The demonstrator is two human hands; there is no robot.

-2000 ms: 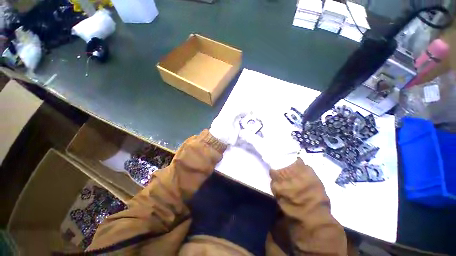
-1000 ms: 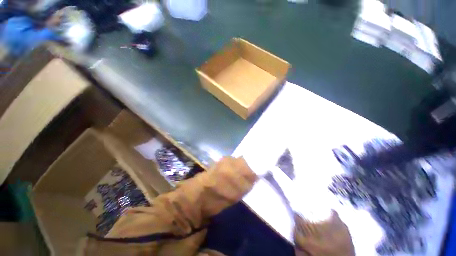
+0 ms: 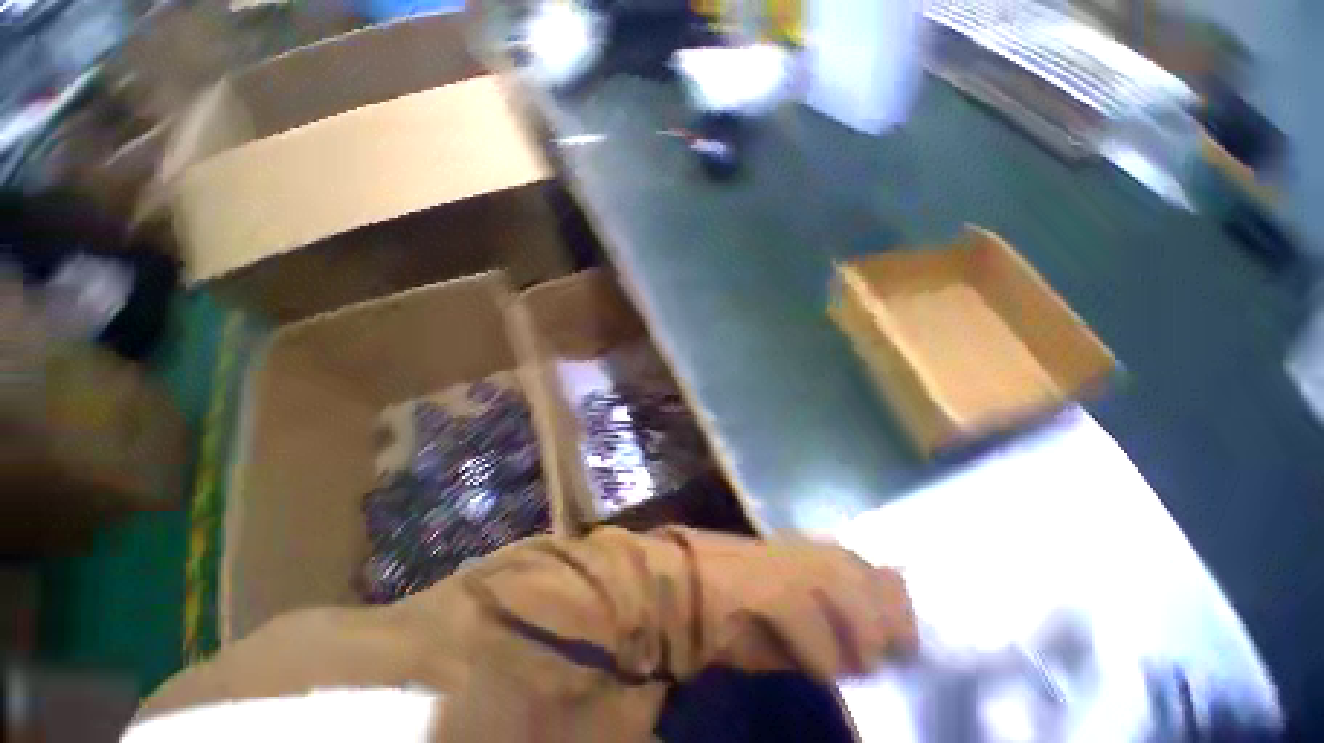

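The view is strongly blurred. My left arm's brown sleeve [image 3: 726,592] reaches across the bench edge to the white work sheet [image 3: 1118,530]. Beyond the cuff, my left hand [image 3: 944,649] is a white glove that merges with the overexposed sheet; its fingers and anything in them cannot be made out. Blurred grey and white shapes lie on the sheet at the bottom right; I cannot tell whether they are parts or my right glove. My right sleeve does not show. A large open carton [image 3: 298,436] and a narrow carton [image 3: 540,349] hold small dark and shiny parts left of the bench.
An open cardboard tray [image 3: 966,349] stands on the dark green bench [image 3: 726,334] beyond the sheet. A further open carton [image 3: 363,174] is behind the parts cartons. A white bag-like item [image 3: 733,76] and a pale upright container [image 3: 864,58] stand at the bench's far end.
The view has swung left, so tray and sheet sit further right and the cartons show more fully. The parts pile and black tool are no longer distinct. My left sleeve still reaches to the sheet.
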